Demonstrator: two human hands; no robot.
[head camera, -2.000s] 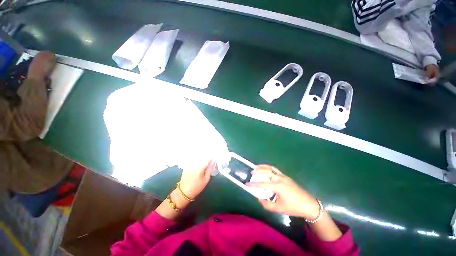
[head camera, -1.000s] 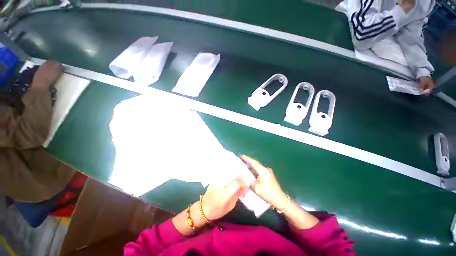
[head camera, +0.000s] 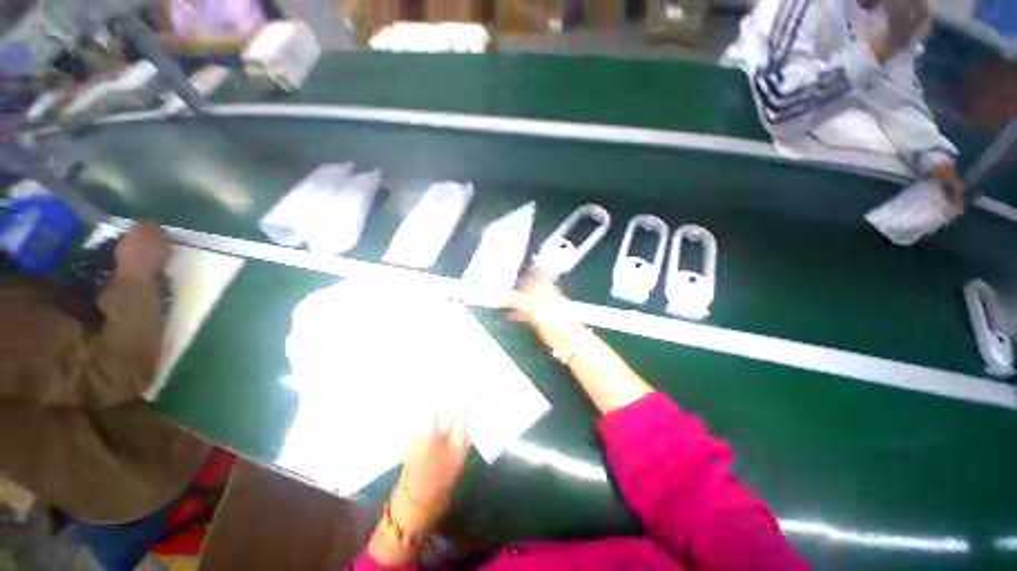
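Note:
My right hand (head camera: 546, 307) is stretched to the belt rail. Its fingertips are between the lower end of a bagged unit (head camera: 502, 251) and the base of a bare fan unit (head camera: 574, 240); whether they grip either is unclear. My left hand (head camera: 437, 457) is at the near edge of the glaring stack of bags (head camera: 368, 368), its fingertips lost in the glare. A flat bag corner (head camera: 515, 407) sticks out to its right. Two more bare fan units (head camera: 639, 259) (head camera: 690, 271) lie on the belt to the right.
More bagged units (head camera: 429, 223) (head camera: 323, 210) lie on the conveyor belt (head camera: 803, 268), with another fan unit (head camera: 988, 327) far right. A white guide rail (head camera: 781, 351) edges it. A neighbour's arm (head camera: 112, 323) is at left by a blue bin (head camera: 39, 232). Another person (head camera: 842, 84) holds a bag across the belt.
The unit that was between my hands is gone from there, and a further bagged unit lies on the belt. My right hand has moved forward to the rail; my left is back at the stack.

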